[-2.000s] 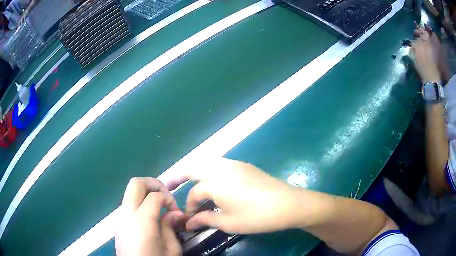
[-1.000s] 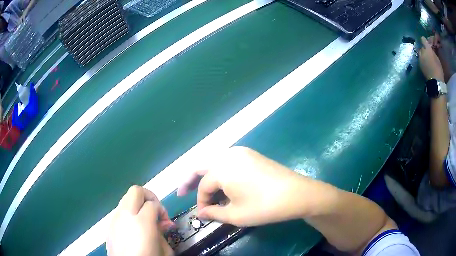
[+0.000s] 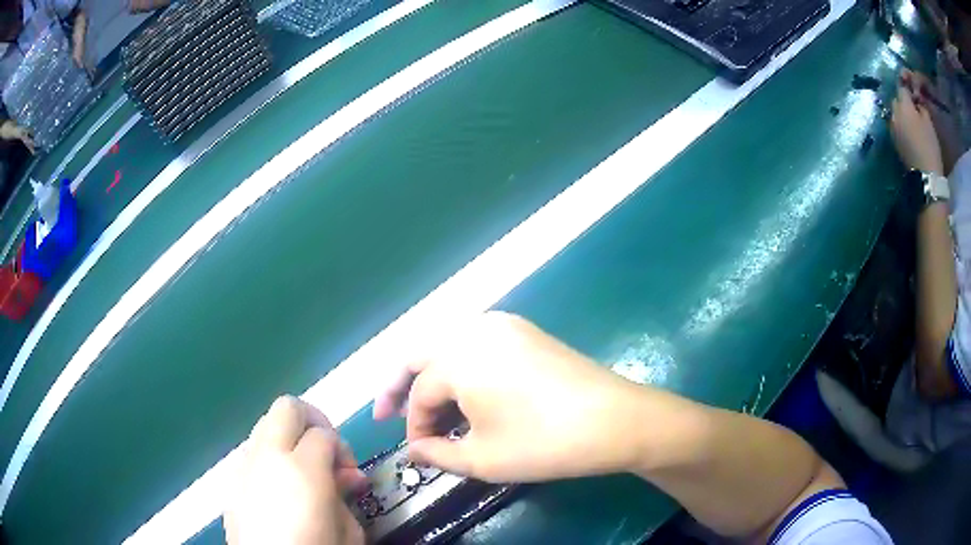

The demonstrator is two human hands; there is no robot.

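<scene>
A silver-grey bar [image 3: 426, 498] with small round seats lies at the bottom centre on the green bench, with a dark strip along its near edge. One bright round seat [image 3: 410, 476] shows between my hands. My left hand [image 3: 296, 484] is at the bar's left end, fingers curled, fingertips at the bar's surface; what they pinch, if anything, is hidden. My right hand [image 3: 511, 399] is over the bar's far part, thumb and index finger close together at the bar beside the bright seat; whether a small part is between them cannot be told.
White strips [image 3: 532, 247] run along the green bench. A black base plate [image 3: 735, 37] lies at the top right, a ribbed stack [image 3: 197, 64] at the top left. Blue [image 3: 53, 232] and red [image 3: 18, 290] bins stand far left. Another person's hand [image 3: 918, 133] is at the right edge.
Since two seconds ago my hands have moved apart, uncovering the bar's middle and the bright seat. In the last second my right hand has shifted slightly left.
</scene>
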